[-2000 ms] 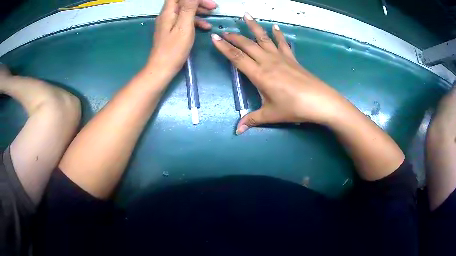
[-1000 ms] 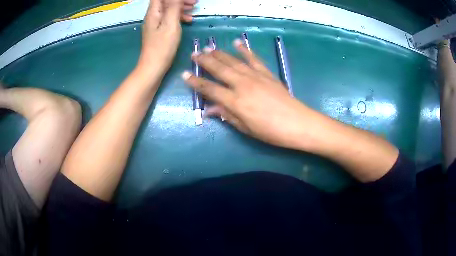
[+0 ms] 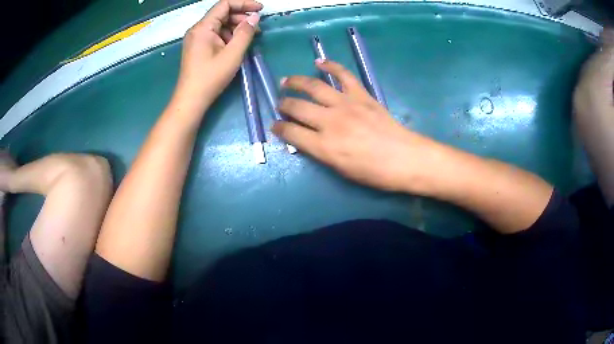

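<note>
Several slim blue-grey tube units lie on the green worktop (image 3: 323, 208). The leftmost tube (image 3: 250, 107) has a white end piece (image 3: 260, 153) toward me, and its far end is hidden by my left hand (image 3: 217, 54). A second tube (image 3: 266, 80) lies beside it, slightly tilted. My right hand (image 3: 357, 131) rests over the near parts of a third tube (image 3: 321, 52) and a fourth tube (image 3: 364, 64), which show dark far ends. Its fingers are apart. My left hand is at the edge rail with curled fingers; whether it holds anything is hidden.
The pale edge rail (image 3: 336, 5) curves along the far side, with a yellow strip (image 3: 114, 39) at the left and a dark green belt (image 3: 74, 27) beyond. A metal part (image 3: 555, 5) stands at the top right. Another person's arm (image 3: 71, 215) is at the left, another (image 3: 596, 114) at the right.
The view has shifted. Compared with one second ago, my right hand has moved slightly right, off the second tube, whose length now shows. My left hand's thumb and fingers have curled in.
</note>
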